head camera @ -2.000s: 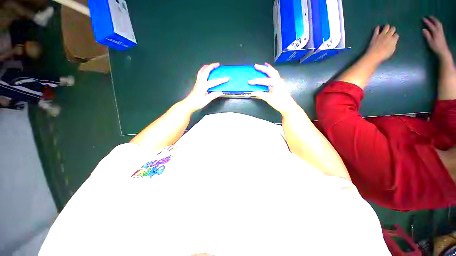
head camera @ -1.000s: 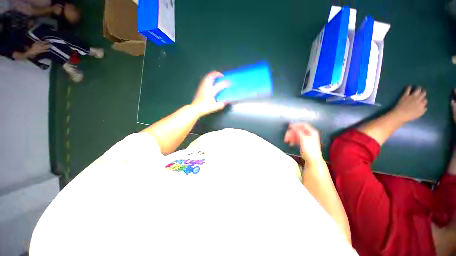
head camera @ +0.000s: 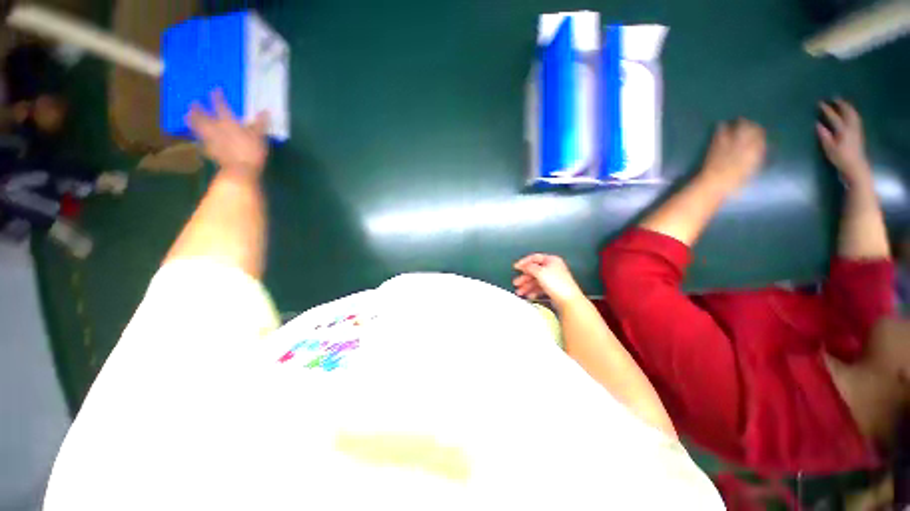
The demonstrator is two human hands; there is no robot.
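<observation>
My left hand (head camera: 234, 142) is stretched out to the far left, its fingers and thumb on the near end of a closed blue carton (head camera: 205, 70) with a white printed side. The blur hides whether this is one carton or two pressed together. My right hand (head camera: 544, 276) is empty, fingers loosely bent, near the bench's front edge. Two open cartons stand side by side ahead of it, the left one (head camera: 569, 110) and the right one (head camera: 634, 115), with blue lids up and a white product showing inside.
A person in red sleeves (head camera: 688, 329) is at the right, both hands over the green bench (head camera: 419, 130). A brown shipping carton (head camera: 140, 100) is beyond the bench's left edge. Pale bars show at the upper left (head camera: 85, 38) and upper right (head camera: 863, 30). Another person is at the far left.
My left hand has carried the blue carton from the middle to the far left, against or beside the one there. My right hand stays empty near the front edge. The view has shifted.
</observation>
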